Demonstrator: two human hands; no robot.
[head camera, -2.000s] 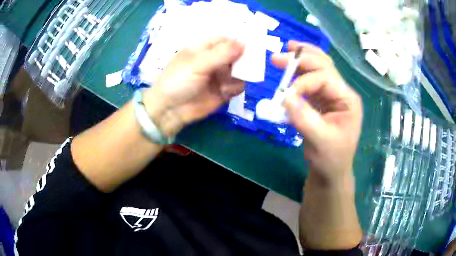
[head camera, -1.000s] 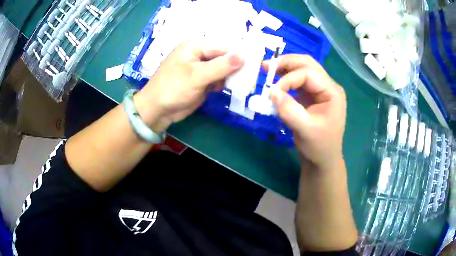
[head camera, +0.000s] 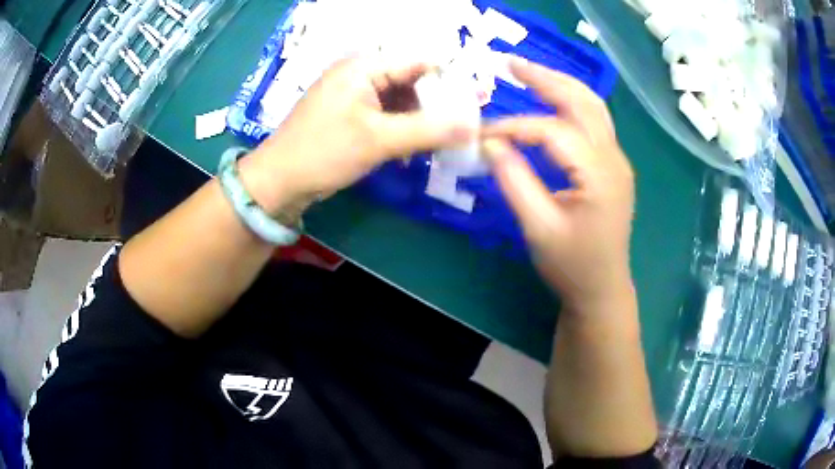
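My left hand, with a pale green bangle at the wrist, holds a white housing between thumb and fingers over the blue tray. My right hand meets it from the right; its thumb and a finger pinch at the housing's lower right end, and this spot is blurred. The stemmed part with the dark tip is not clearly visible now. Flat white pieces are heaped on the tray, and one lies below the hands.
A clear tray of white stemmed parts is at upper left. An open clear bag of white blocks is at upper right. A slotted clear tray with white units is at right. A loose white piece lies left of the blue tray.
The hands have come together at the white housing. The stemmed part that stood out in the right fingers no longer shows separately. The right hand's upper fingers have spread.
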